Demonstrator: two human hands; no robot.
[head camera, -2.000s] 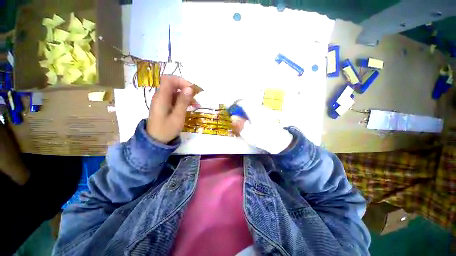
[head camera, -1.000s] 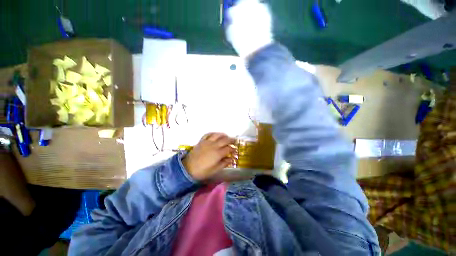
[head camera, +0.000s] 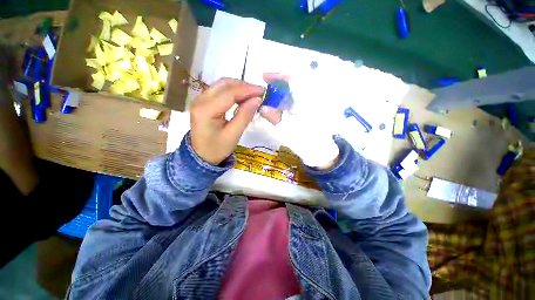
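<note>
A dark blue battery pack (head camera: 276, 95) is held above the white work sheet (head camera: 328, 82). My right hand (head camera: 302, 120), in a white glove with bare fingertips showing, holds the pack. My bare left hand (head camera: 222, 119) has thumb and forefinger pinched at the pack's left edge; whether they grip the pack or a small piece on it is unclear. Amber-taped boards (head camera: 264, 164) lie in rows on the sheet near my body, partly behind my right wrist. Glare washes out the glove's outline.
A cardboard box (head camera: 183, 58) of yellow scraps stands at the left. Blue packs (head camera: 417, 136) lie right of the sheet, near a long white strip (head camera: 462, 192). A grey metal arm (head camera: 487, 88) juts in at right. A green surface (head camera: 363, 29) with blue packs lies beyond.
My right hand has come back from the green surface with a blue pack. My left hand has lifted from the amber rows to the pack. The view has tilted.
</note>
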